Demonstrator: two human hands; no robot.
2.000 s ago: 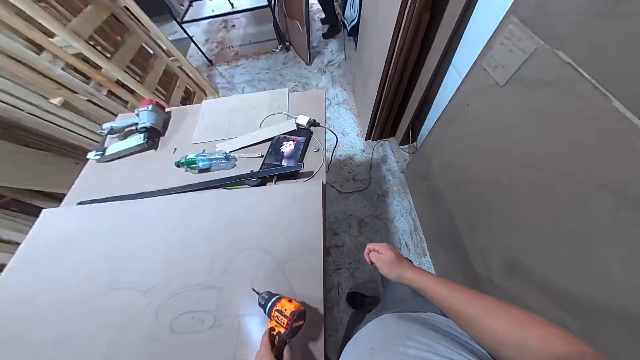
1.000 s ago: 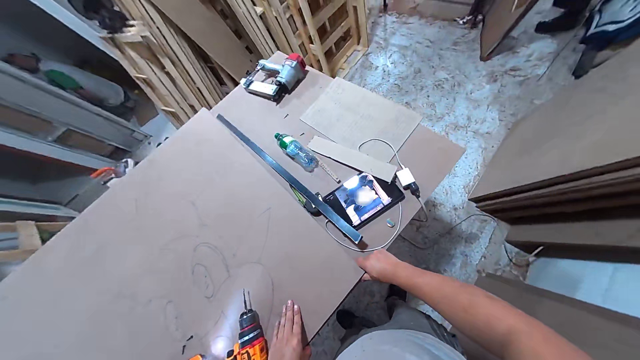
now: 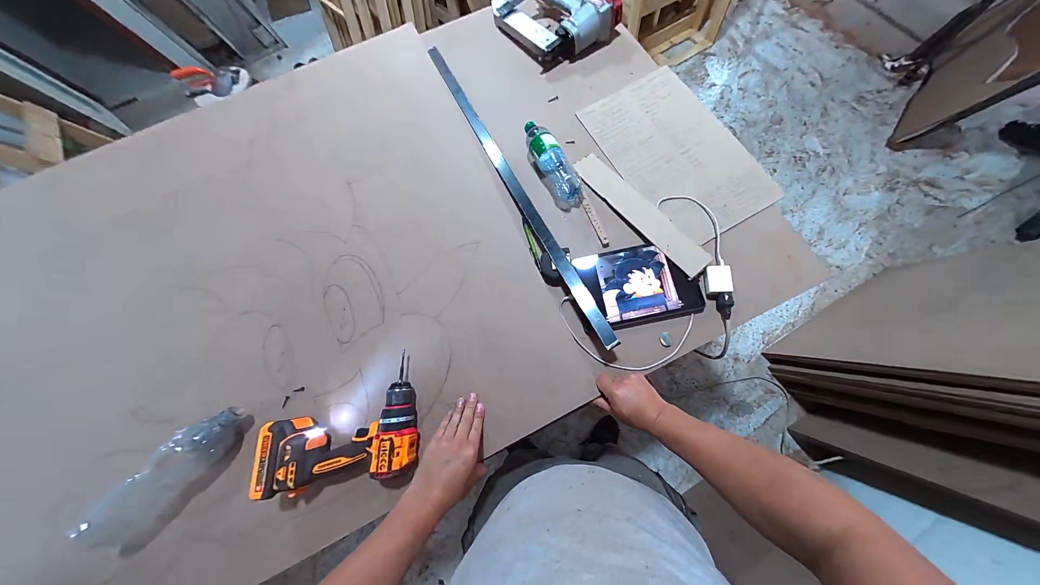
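Note:
My left hand (image 3: 449,459) lies flat on the large fibreboard sheet (image 3: 487,382), just right of an orange and black cordless drill (image 3: 337,457). The drill rests on its side, its lamp lit and its bit pointing away from me. Pencil curves (image 3: 353,301) mark the board beyond it. At the board's near edge, my right hand (image 3: 631,400) is closed over the rim, its fingertips partly hidden. Beyond that hand lie a metal straight bar (image 3: 520,195) and a tablet (image 3: 646,284) showing a cartoon picture. A clear plastic bag (image 3: 162,479) sits left of the drill.
A green-capped plastic bottle (image 3: 554,165), a thin board strip (image 3: 642,215), a written-on board piece (image 3: 678,150) and a nail gun (image 3: 561,28) lie farther back. A white charger (image 3: 719,280) with cable sits at the right edge. Stacked panels (image 3: 910,341) stand right.
My left hand has let go of the drill, which it held two seconds ago; the drill now lies on the board. My right hand has moved from beside my body to the board's edge. The view has turned.

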